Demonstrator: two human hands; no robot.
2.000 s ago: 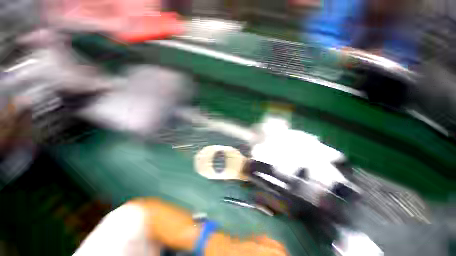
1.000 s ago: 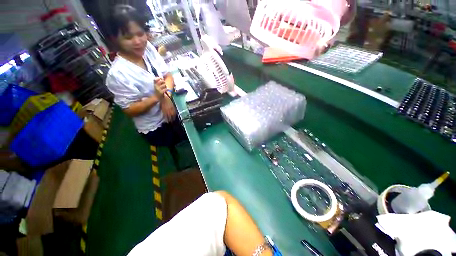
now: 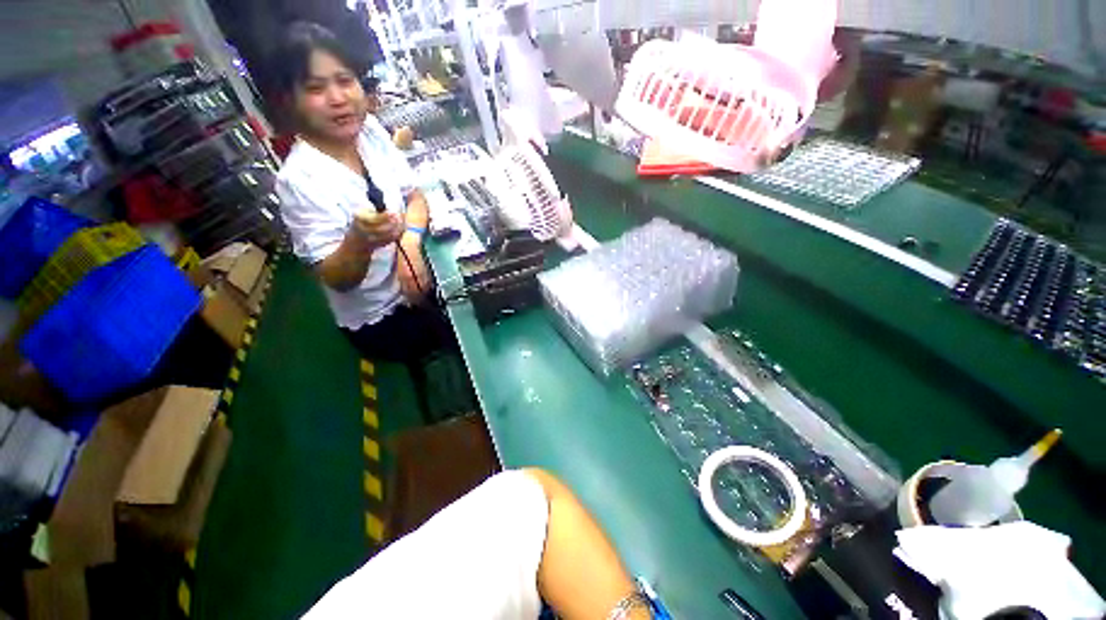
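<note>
Neither of my hands shows; only a forearm in a white sleeve, with a bracelet and a blue band at the wrist, is cut off at the bottom edge. A white tape ring lies on the near end of a clear blister tray with small dark parts. A cloudy block of stacked empty trays stands behind it. White wipes lie on a black unit at the lower right. A white bottle with a yellow tip leans beside a round roll.
A person in white sits at the bench at left, holding a dark tool. Two fans, one pink, one paler, stand beyond. A tray of black parts lies across the divider. Cartons and a blue crate stand on the floor.
From the blurred earliest view, the camera has swung left. Since one second ago the view has shifted slightly, and the seated person's face and raised hand have moved a little.
</note>
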